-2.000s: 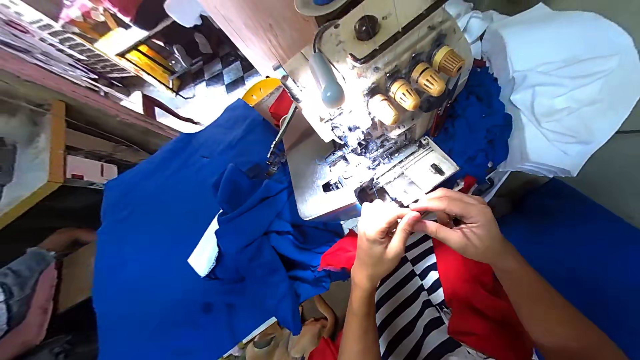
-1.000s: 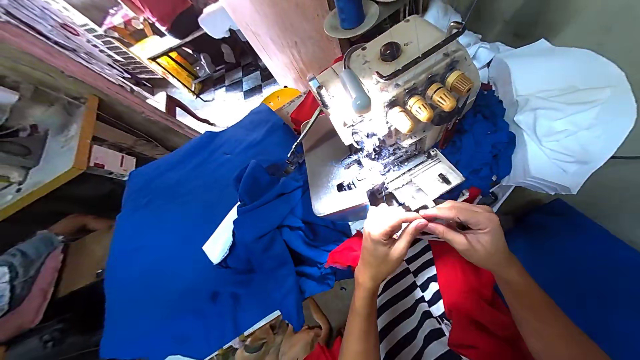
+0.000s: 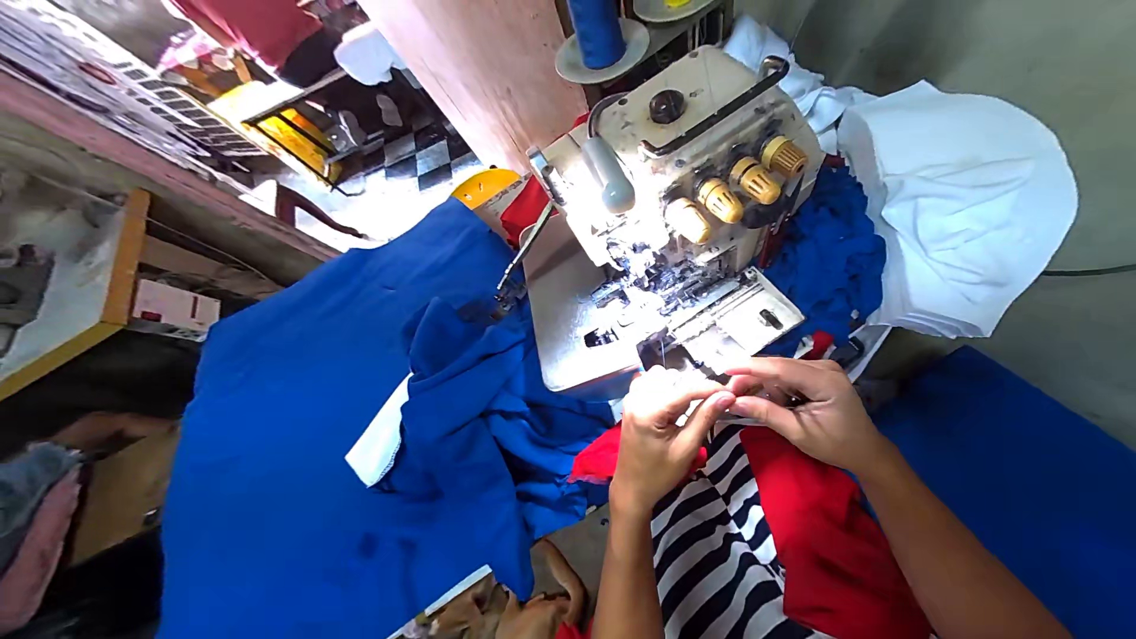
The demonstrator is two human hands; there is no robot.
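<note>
An overlock sewing machine (image 3: 666,169) with several yellowish tension dials (image 3: 721,200) is lit by its lamp, its front cover (image 3: 750,315) swung out. Just in front of that cover, my left hand (image 3: 666,422) and my right hand (image 3: 803,404) meet at the fingertips. Thumb and forefinger of each are pinched together on something thin, too small to make out, possibly thread. Beneath the hands lie red fabric (image 3: 825,532) and black-and-white striped fabric (image 3: 710,550). Blue fabric (image 3: 470,390) with a white strip (image 3: 382,435) is bunched left of the machine.
Blue cloth (image 3: 293,426) covers the surface at the left. Stacked white fabric pieces (image 3: 958,204) and crumpled blue fabric (image 3: 830,248) sit right of the machine. A blue thread cone (image 3: 596,31) stands behind it. A yellow-edged table (image 3: 124,257) is at far left.
The view has shifted, showing more of the thread cone behind the machine. Both hands stay pinched together at the same place before the machine.
</note>
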